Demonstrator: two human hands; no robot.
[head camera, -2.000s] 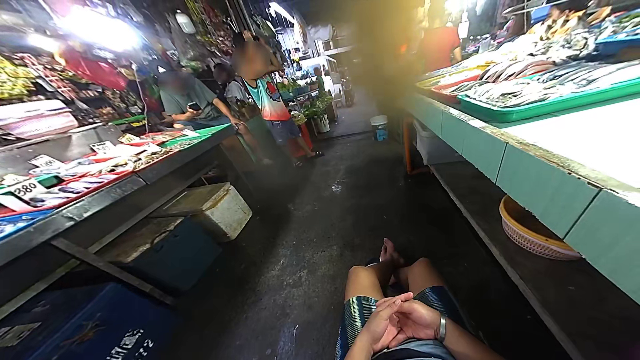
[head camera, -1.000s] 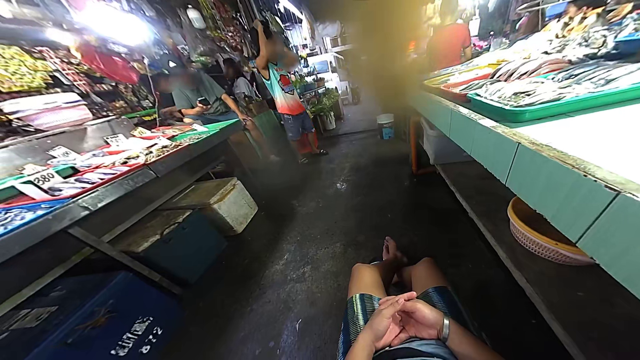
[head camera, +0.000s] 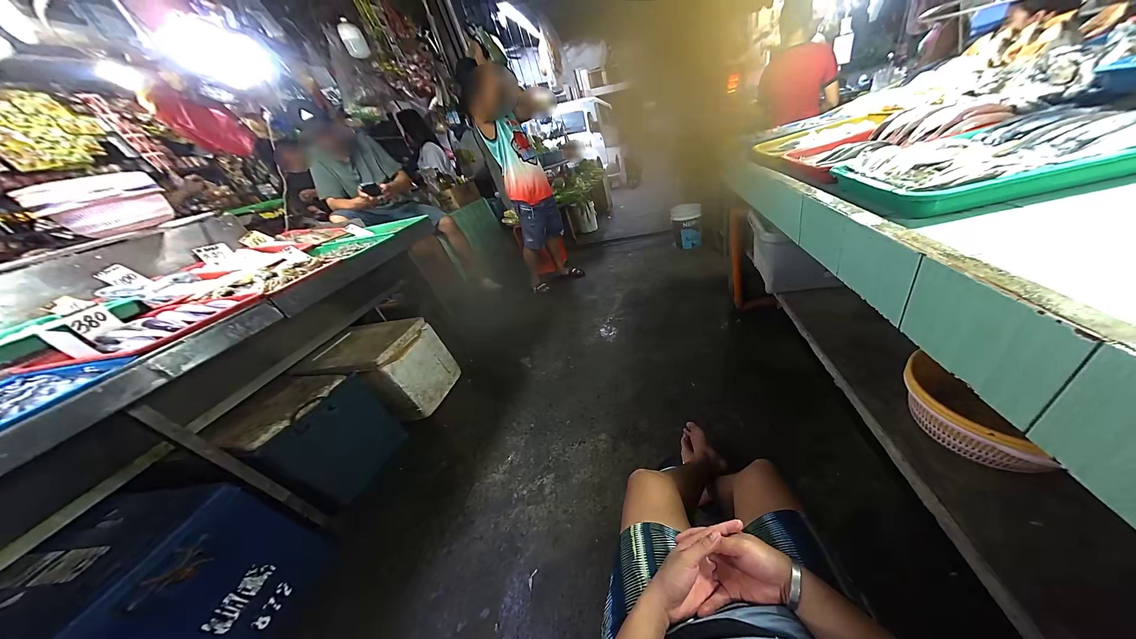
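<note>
My left hand (head camera: 685, 575) and my right hand (head camera: 753, 568) rest together in my lap, palms turned up and fingers overlapping. Neither holds an object. A silver-coloured band (head camera: 794, 587) circles the right wrist. Beneath the hands are patterned shorts (head camera: 646, 552), and beyond them my bare knees and crossed lower legs, with a bare foot (head camera: 701, 446) showing. The overlapping hides some of the fingers.
Left, a metal fish stall (head camera: 213, 342) stands above foam boxes (head camera: 417, 368) and a blue crate (head camera: 204, 568). Right, a tiled counter (head camera: 985, 333) bears fish in a green tray (head camera: 976, 197); a plastic basket (head camera: 967, 426) sits below. People sit and stand ahead near a bucket (head camera: 686, 226).
My hands stay clasped in my lap. The standing person in the colourful sleeveless top, bent toward the left two seconds ago, is now more upright with an arm raised.
</note>
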